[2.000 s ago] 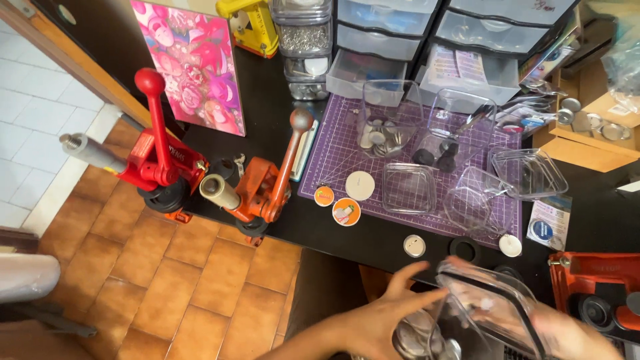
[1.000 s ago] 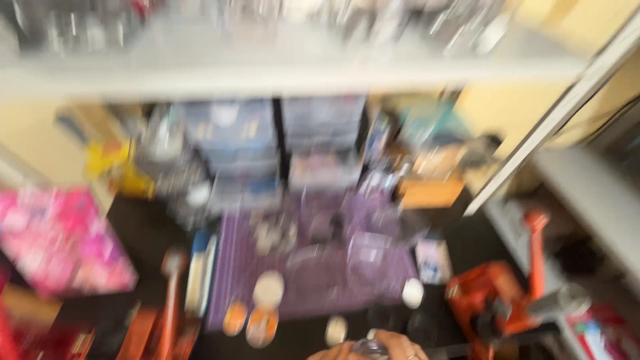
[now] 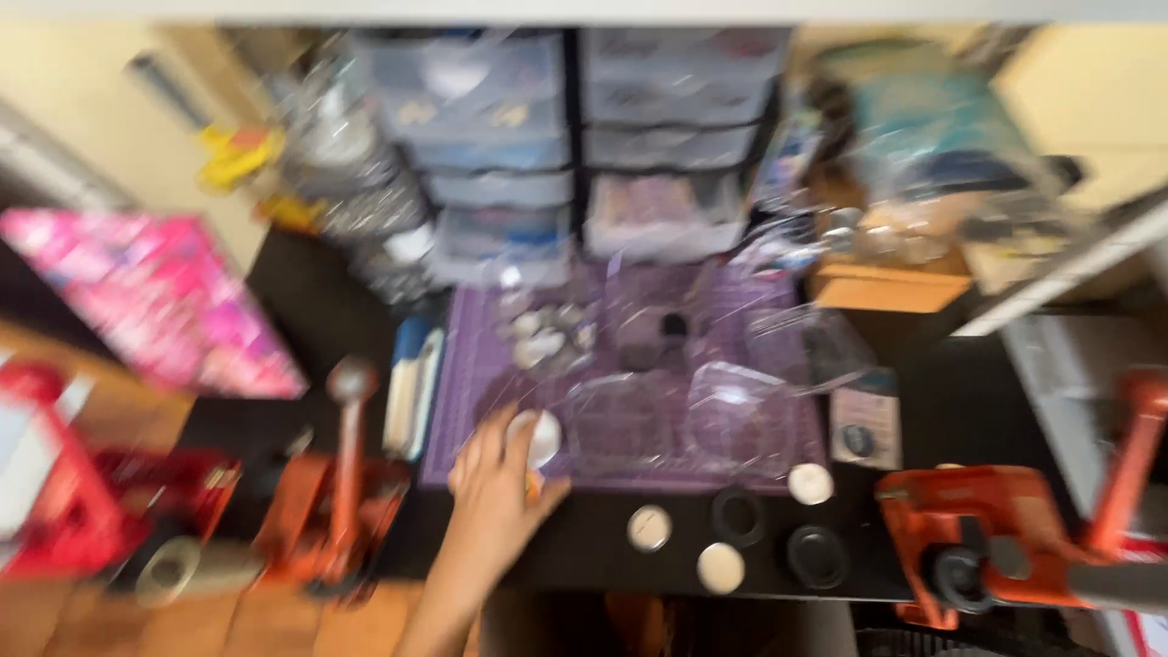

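My left hand (image 3: 497, 488) reaches over the front left of the purple cutting mat (image 3: 630, 479), its fingers at a white round disc (image 3: 542, 439); blur hides whether they grip it. Something orange shows beneath the fingers. My right hand is out of the picture. Clear plastic containers stand on the mat, one with metal discs (image 3: 547, 338), another with black round pieces (image 3: 673, 327). A clear tray (image 3: 620, 424) lies beside a clear container (image 3: 739, 415). Along the table's front edge are pale discs (image 3: 650, 528), a black ring (image 3: 737, 516) and a black round part (image 3: 817, 557).
Orange hand presses stand left (image 3: 347, 493) and right (image 3: 995, 529), with a red press (image 3: 55, 493) farther left. A pink patterned panel (image 3: 164, 301) leans at left. Plastic drawer units (image 3: 497, 182) and a cardboard box (image 3: 890, 283) stand behind the mat. A pale shelf edge crosses the top.
The view has swung up and right. My left hand has moved from the clear container in front of the table to the discs on the mat. My right hand has left the view.
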